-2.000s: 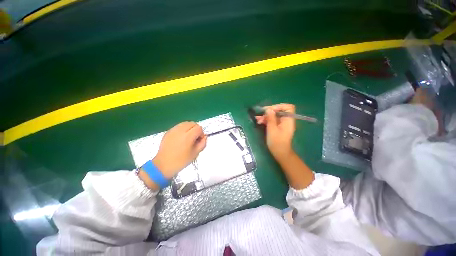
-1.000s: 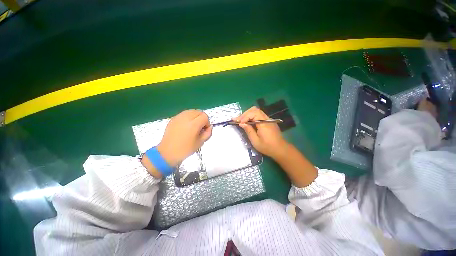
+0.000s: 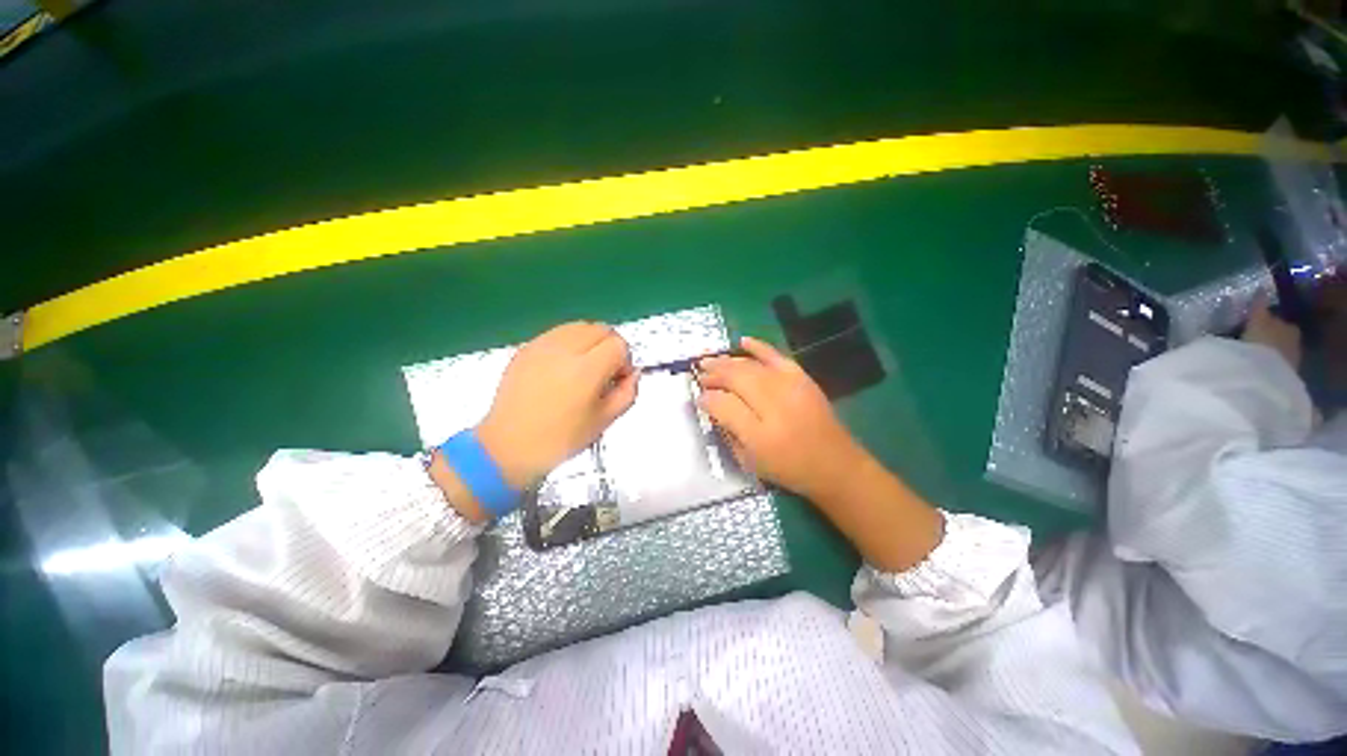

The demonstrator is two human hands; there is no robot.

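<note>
An opened phone body point(image 3: 657, 465) with a large pale panel lies on a silvery bubble wrap sheet point(image 3: 635, 591). My left hand point(image 3: 564, 406), with a blue wristband, rests over the phone's upper left edge, fingertips bunched at the rim; what they pinch cannot be made out. My right hand point(image 3: 776, 414) is over the phone's upper right end, fingers bent on a thin dark tool, likely tweezers point(image 3: 720, 356), lying along the far edge between the hands. A black piece sheet point(image 3: 835, 347) on clear film lies right of the phone.
Another phone unit point(image 3: 1108, 355) lies on bubble wrap at right, beside a neighbour's white sleeve point(image 3: 1219, 443). A reddish-brown sheet point(image 3: 1160, 203) lies far right. A yellow strip point(image 3: 591, 203) crosses beyond the work. Clear plastic point(image 3: 104, 554) lies at left.
My right hand has moved left from beside the black piece sheet onto the phone's far edge, and its tool now lies flatter and shows less. My left hand has stayed at the rim.
</note>
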